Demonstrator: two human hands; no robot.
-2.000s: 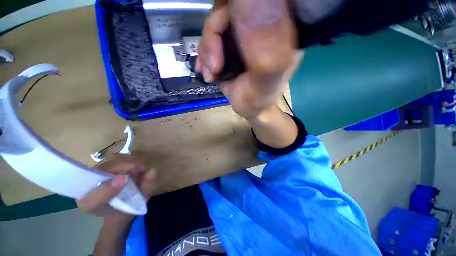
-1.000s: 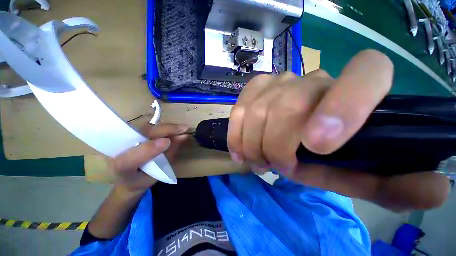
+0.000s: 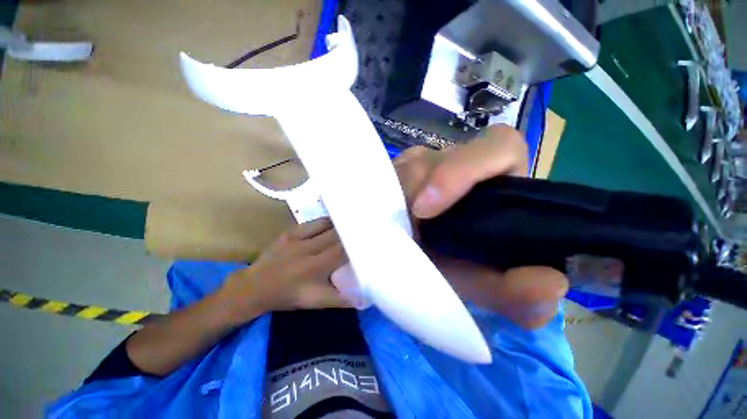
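Note:
A large white plastic housing [image 3: 360, 176] is held up over the cardboard, its forked end up and its pointed tip at the lower right. My left hand [image 3: 307, 266] holds it from behind near the lower half; some fingers are hidden. A small white C-shaped bracket [image 3: 282, 192] with a thin wire shows beside the housing, above my left hand. My right hand [image 3: 475, 176] grips a thick black electric screwdriver [image 3: 565, 221], its cable at the right. The tool's nose and bit are hidden behind the housing.
A silver screw feeder [image 3: 524, 41] stands in the blue tray [image 3: 536, 123] with dark foam, beyond my right hand. Brown cardboard [image 3: 106, 123] lies at left with a white curved part [image 3: 57, 51]. Other white housings [image 3: 692, 94] lie on the green surface at far right.
The housing and my left hand have moved right and turned steeper, in front of the screwdriver's nose. Earlier my right hand was at the feeder, then it came down to the housing.

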